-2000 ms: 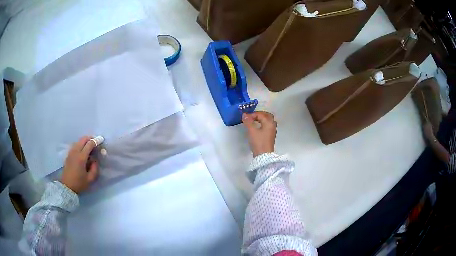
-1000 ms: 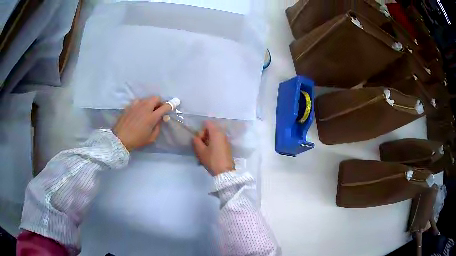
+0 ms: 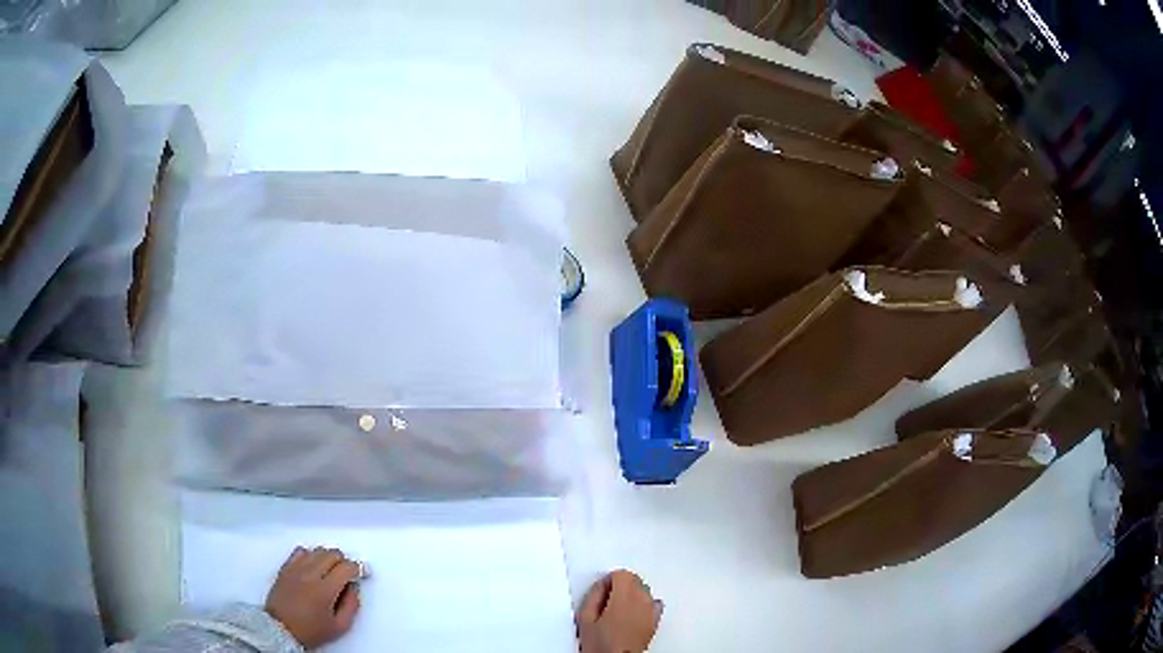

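Observation:
A flat bag wrapped in white tissue paper lies in front of me. A greyer band crosses it, with a small pale round spot and a tiny whitish mark beside it. My left hand rests with curled fingers on the lower white sheet, a white band at one fingertip. My right hand is curled beside that sheet's right edge, cut off by the picture's bottom. Whether either hand pinches paper is hidden.
A blue tape dispenser with a yellow roll stands right of the paper. A tape roll lies partly covered behind it. Brown bags stand at right. Wrapped packets are piled at left. Crinkled clear plastic lies at far left.
Both hands have left the grey band and moved down toward the picture's bottom, now farther apart. The small whitish mark stays beside the round spot. The view has shifted.

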